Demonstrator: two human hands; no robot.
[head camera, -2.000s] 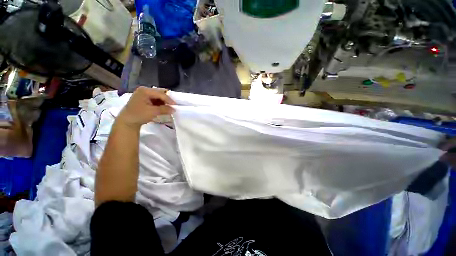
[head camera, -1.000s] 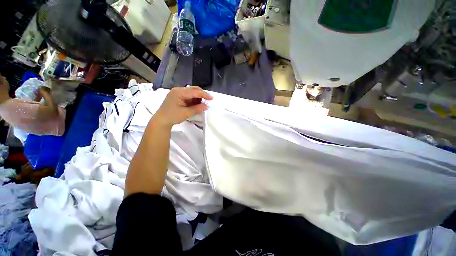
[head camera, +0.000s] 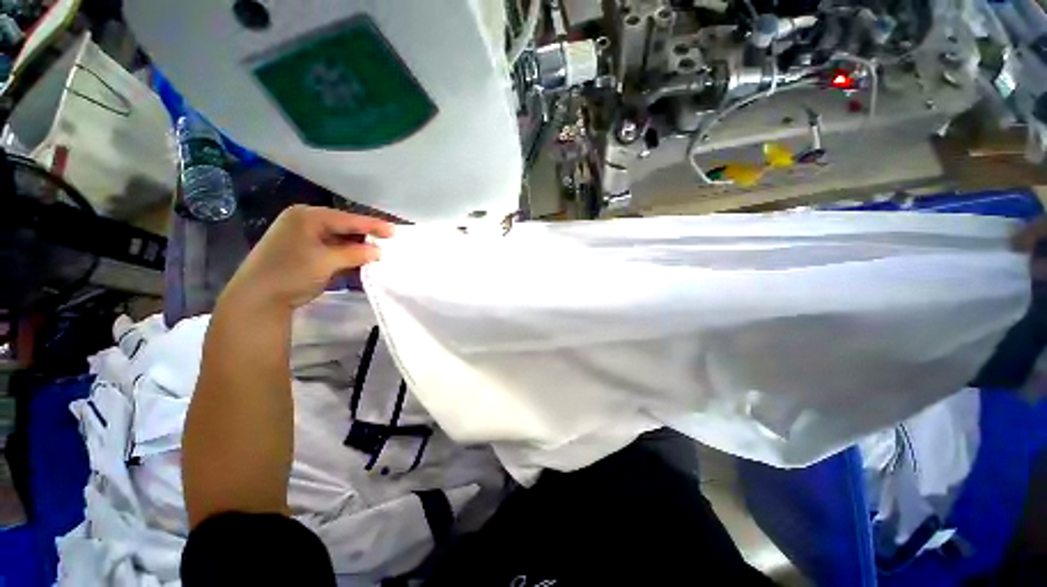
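A white garment panel (head camera: 689, 333) is stretched sideways across the front of the sewing machine head (head camera: 344, 98). My left hand (head camera: 308, 255) pinches its upper left corner, just left of the glaring needle area. My right hand (head camera: 1030, 239) is at the right rim, cut off and dark, at the panel's upper right end. A dark-blue part (head camera: 1016, 344) hangs below it. The panel's upper edge runs nearly straight below the machine head, and its lower edge hangs loose over my lap. The needle and presser foot are hidden by glare.
A pile of white garments with navy trim (head camera: 333, 459) lies at left and over my lap. A blue bin (head camera: 815, 505) at right holds white pieces. Metal machine parts with a red light (head camera: 842, 79) stand behind the panel. A water bottle (head camera: 204, 172) is at back left.
The view has swung right, so the machine head appears further left and the right end of the panel shows again. My left hand now appears closer to the needle area, still holding the corner.
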